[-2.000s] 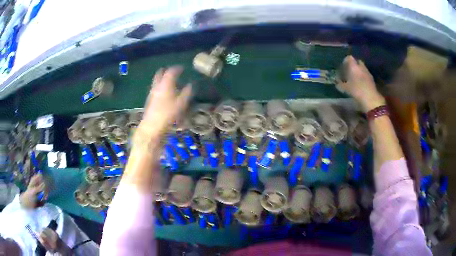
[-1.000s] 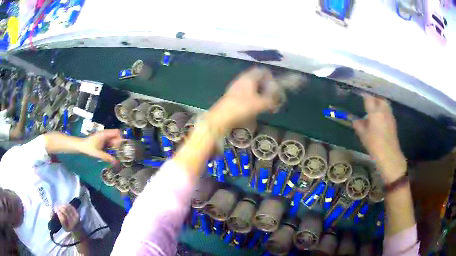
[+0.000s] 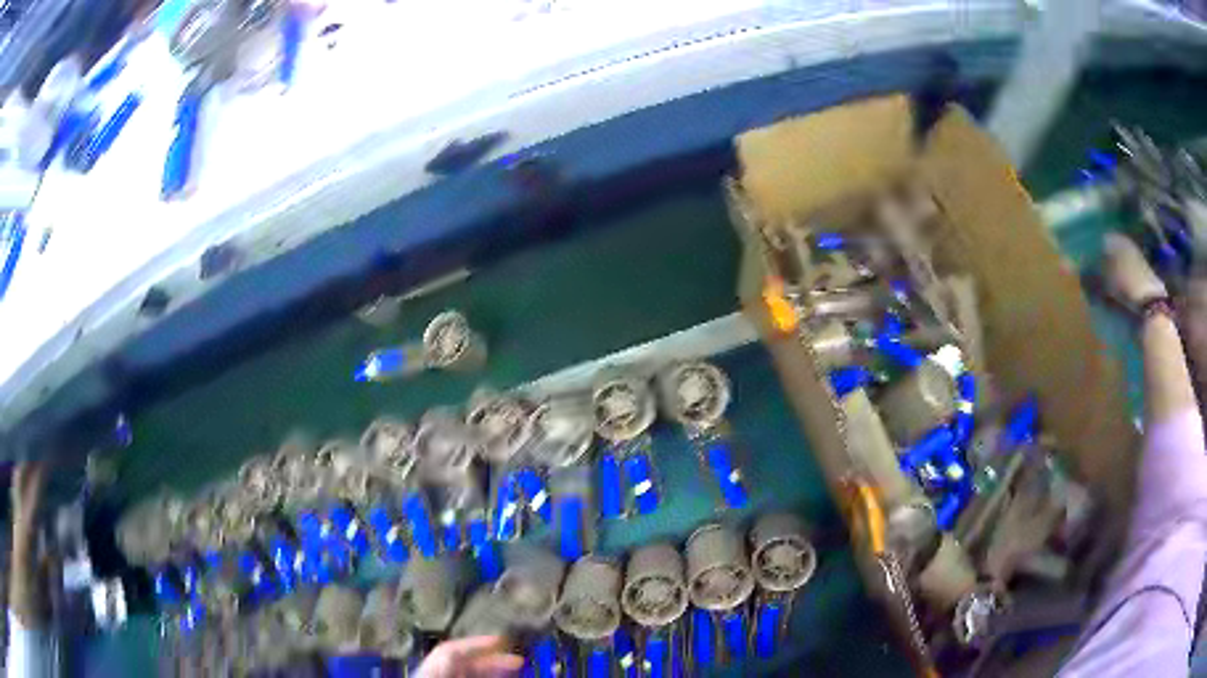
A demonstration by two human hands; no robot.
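Observation:
My right hand [image 3: 1136,276] is at the far right, beyond the open carton, beside a jumbled pile of parts with blue batteries [image 3: 1171,212]. It is blurred, and whether it holds anything cannot be told. My left hand [image 3: 470,656] is cut off by the bottom edge, by the front row of fan units [image 3: 589,596]; its fingertips are hidden or blurred. A single fan unit [image 3: 453,340] with a blue battery lies on the green mat above the back row [image 3: 622,407].
The open brown carton [image 3: 1026,252], full of jumbled units and blue batteries, stands between the rows and my right arm. A raised white shelf [image 3: 437,80] runs along the back. Part of another person's arm [image 3: 24,543] shows at the left edge.
The view has swung right, bringing the carton into full view. My right hand has moved from the mat to beyond the carton. My left hand has dropped to the bottom edge.

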